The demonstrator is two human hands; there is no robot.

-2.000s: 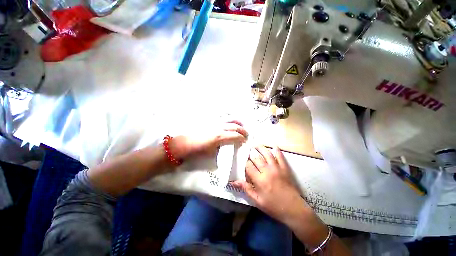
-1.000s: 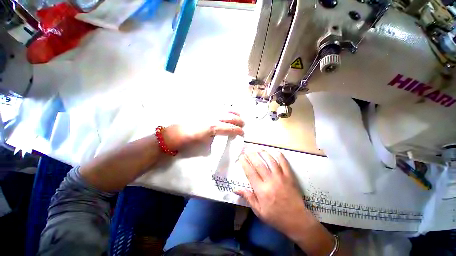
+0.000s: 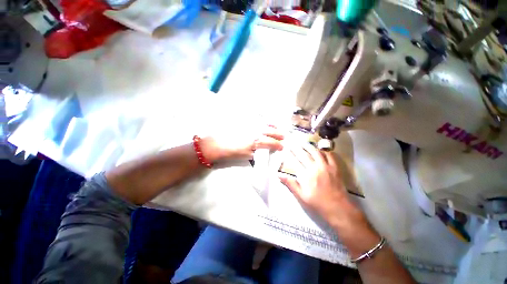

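Note:
A narrow white fabric piece (image 3: pixel 266 183) lies under my hands in front of the needle area, its outline partly lost in glare. My left hand (image 3: pixel 244 148), with a red bead bracelet at the wrist, lies flat with its fingertips on the cloth left of the presser foot. My right hand (image 3: pixel 316 176), palm down, rests at the piece's right side with fingertips close to the presser foot. The sewing machine head (image 3: pixel 411 111) stands at right; its needle tip is blurred. Whether either hand pinches the cloth is hidden.
White cloth (image 3: pixel 133 127) spreads at left. A blue bar-shaped lamp (image 3: pixel 233 52) stands behind my left hand, a red plastic bag (image 3: pixel 80 30) at upper left. A white strip (image 3: pixel 383 172) lies right of my right hand. Thin coloured sticks (image 3: pixel 457 226) lie at right. Blue crates (image 3: pixel 50 205) stand below the edge.
My right hand has moved up toward the presser foot, with its fingers closer to my left hand. The view has shifted and tilted, so the machine appears further right and lower.

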